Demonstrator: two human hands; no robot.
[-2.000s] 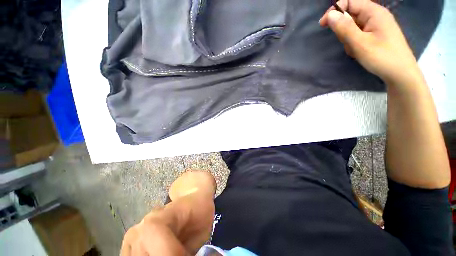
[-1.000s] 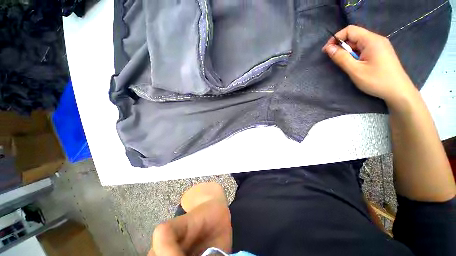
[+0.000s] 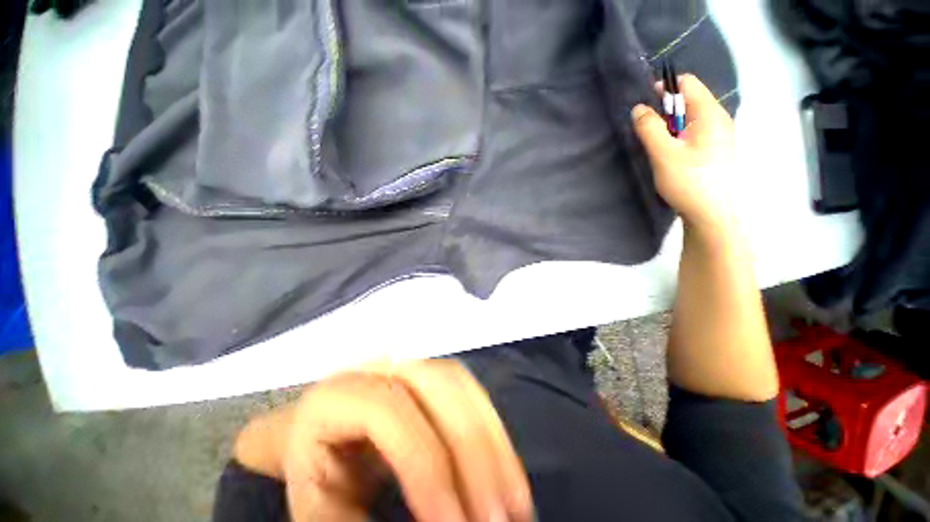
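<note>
A large charcoal grey garment (image 3: 551,173) lies spread on the white tabletop (image 3: 245,377), with light topstitched seams and pale overlocked edges showing. My right hand (image 3: 688,148) is over the garment's right part and holds small thread snips (image 3: 673,110), dark blades pointing away from me, with white and blue parts between the fingers. My left hand (image 3: 398,438) is raised near the camera, in front of my lap, off the garment. It is blurred, with fingers curled and spread, and I see nothing in it.
A black mobile phone (image 3: 833,158) lies on the table at the right, beside a pile of dark garments (image 3: 902,122) hanging over the edge. A red plastic stool (image 3: 851,398) stands at lower right. A blue bin (image 3: 12,275) shows at the left edge.
The view has shifted right, bringing in the phone, dark pile and stool. The garment's right edge is folded inward near my right hand. My left hand has risen and turned.
</note>
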